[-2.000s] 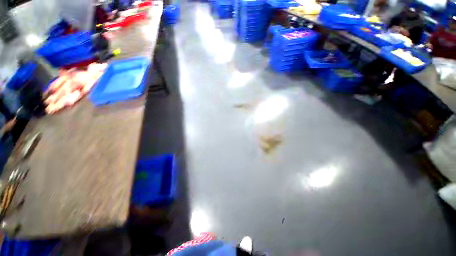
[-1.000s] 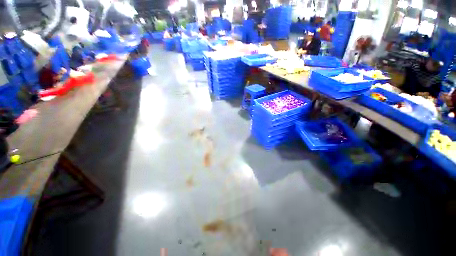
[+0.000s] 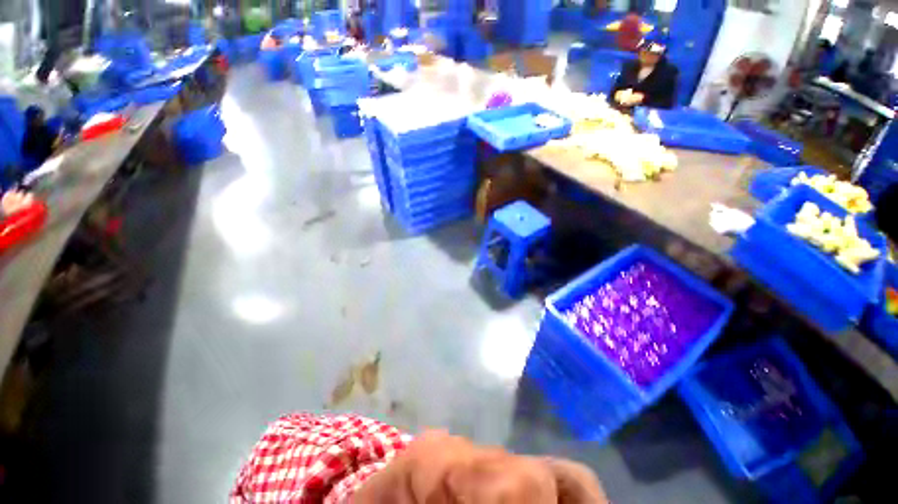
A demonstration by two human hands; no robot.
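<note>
My left hand (image 3: 473, 474), with a red-and-white checked sleeve, shows at the bottom edge, knuckles up and cut off by the edge. Its fingers are bent; what they hold, if anything, is hidden. My right hand cannot be made out. Nearest in front, to the right of the hand, a stack of blue trays stands on the floor with shiny purple pieces (image 3: 635, 320) in the top tray. Another blue tray (image 3: 724, 433) with a little purple in it lies right of the stack. Neither is touched by my hand.
A blue stool (image 3: 517, 236) and a tall tray stack (image 3: 423, 167) stand by the right-hand table (image 3: 679, 197). Pale-yellow pieces (image 3: 625, 148) lie on that table, where a person (image 3: 650, 79) sits. A long table (image 3: 74, 177) runs along the left. The grey aisle lies between.
The view has moved forward along the aisle and turned toward the right-hand table. The purple-filled tray stack and stool appear nearer. My hand and checked sleeve have risen into view.
</note>
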